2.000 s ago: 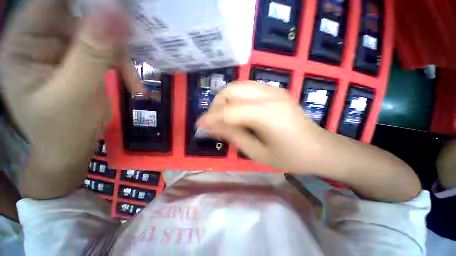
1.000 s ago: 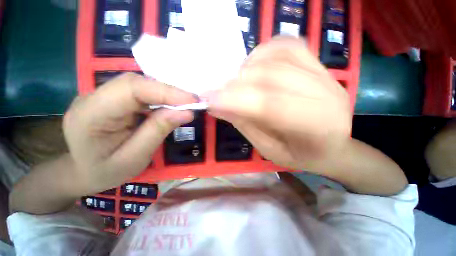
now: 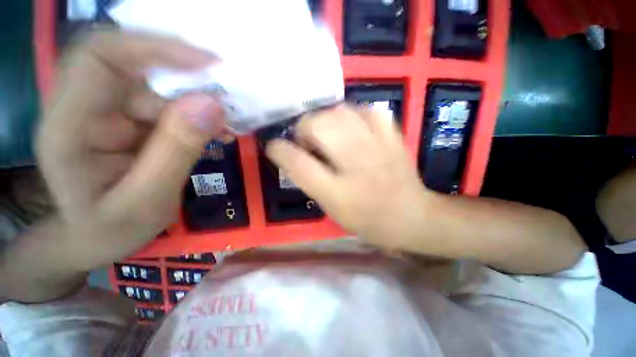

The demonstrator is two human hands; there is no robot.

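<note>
My left hand (image 3: 132, 132), blurred, holds the white label strip (image 3: 244, 52) between thumb and fingers over the upper left of the red-orange foam tray (image 3: 328, 229). My right hand (image 3: 356, 174) is over the lower middle of the tray, its fingertips at a black phone (image 3: 293, 199) in the near row. Whether a label is between these fingertips is too blurred to tell. Another black phone (image 3: 213, 192) with a white label lies in the pocket to the left. The phone (image 3: 450, 136) at the right of the near row shows white labels and silvery slots.
A lower red tray (image 3: 162, 279) with black phones shows near my lap at the left. Red foam (image 3: 575, 14) stands at the upper right on the green bench (image 3: 551, 90). Another person's arm (image 3: 621, 209) shows at the right edge.
Since one second ago, my hands have parted. The left moved left and up with the strip; the right went down to a near-row phone. The tray sits larger and further left in view.
</note>
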